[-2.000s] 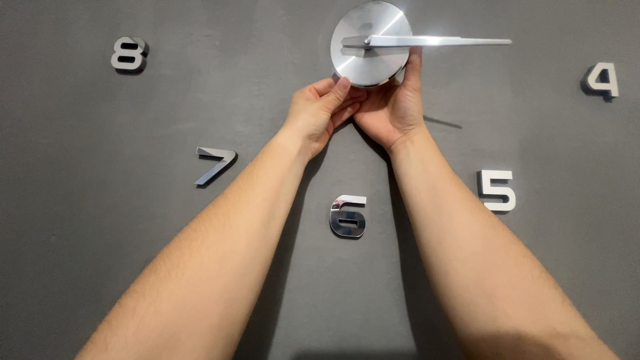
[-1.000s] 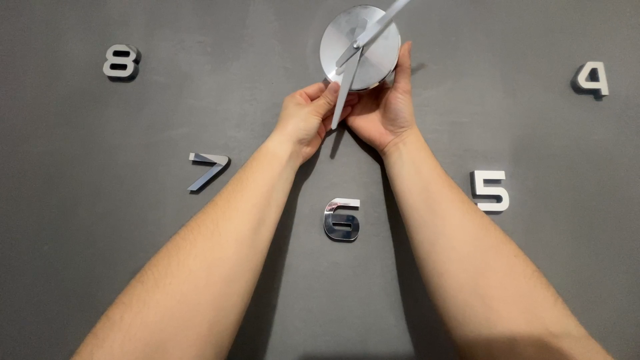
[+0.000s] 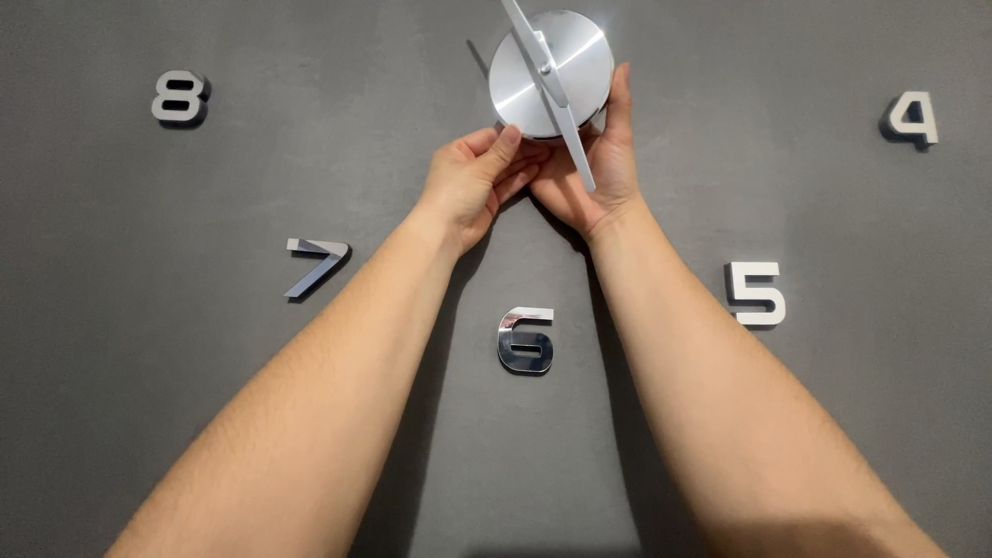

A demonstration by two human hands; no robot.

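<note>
A round brushed-metal clock centre disc is at the top middle, in front of the grey wall. Two silver clock hands cross its face; the lower clock hand points down and slightly right, and the upper one runs up past the frame's edge. My left hand grips the disc's lower left rim, its thumb at the front. Against the lower right side is my right hand, palm up, one finger or thumb along the rim. Some fingertips are hidden behind or below the disc.
Mirror-like numerals stand on the grey wall: an 8 and a 7 to the left, a 6 below the disc between my forearms, a 5 beside my right forearm, and a 4 at the far right.
The clock hands have turned: both pointed right at first, then one up-right and one down; now they lie along a line from upper left to lower right. Both my hands keep their place at the disc.
</note>
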